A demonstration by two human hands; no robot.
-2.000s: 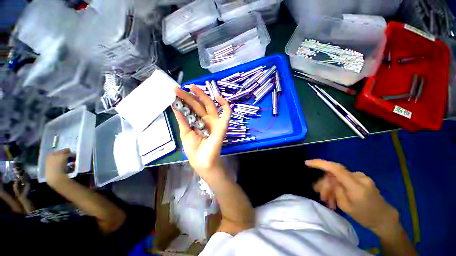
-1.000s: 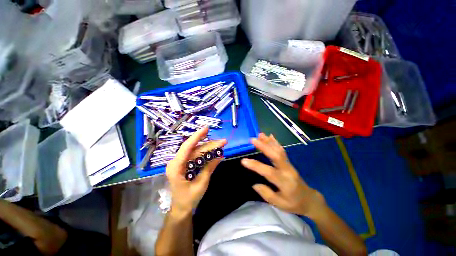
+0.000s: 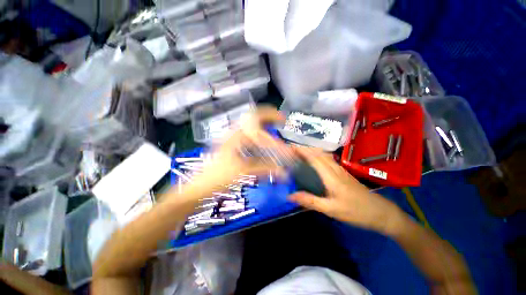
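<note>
My left hand [image 3: 245,151] is blurred above the back right part of the blue tray [image 3: 277,201]. It holds a bunch of slim metal cylinders [image 3: 272,152], whose ends are too blurred to make out. My right hand [image 3: 340,190] is just right of them, thumb and fingers apart, with dark green bench showing between. Nothing is seen in it; whether its upper fingertips touch the cylinders cannot be told. More loose metal cylinders [image 3: 228,203] lie piled in the blue tray, partly hidden by my left hand and forearm.
A clear box of white parts [image 3: 314,128] stands behind my right hand. The red bin [image 3: 406,151] holds several cylinders. A clear box [image 3: 470,141] is right of it. Stacked clear boxes [image 3: 190,92] and bags are behind. A white sheet [image 3: 131,178] lies left. Another person's forearm [image 3: 26,279] shows lower left.
The view has shifted. My left hand has moved up and right over the tray with the cylinders, from the tray's front edge. My right hand has risen beside it.
</note>
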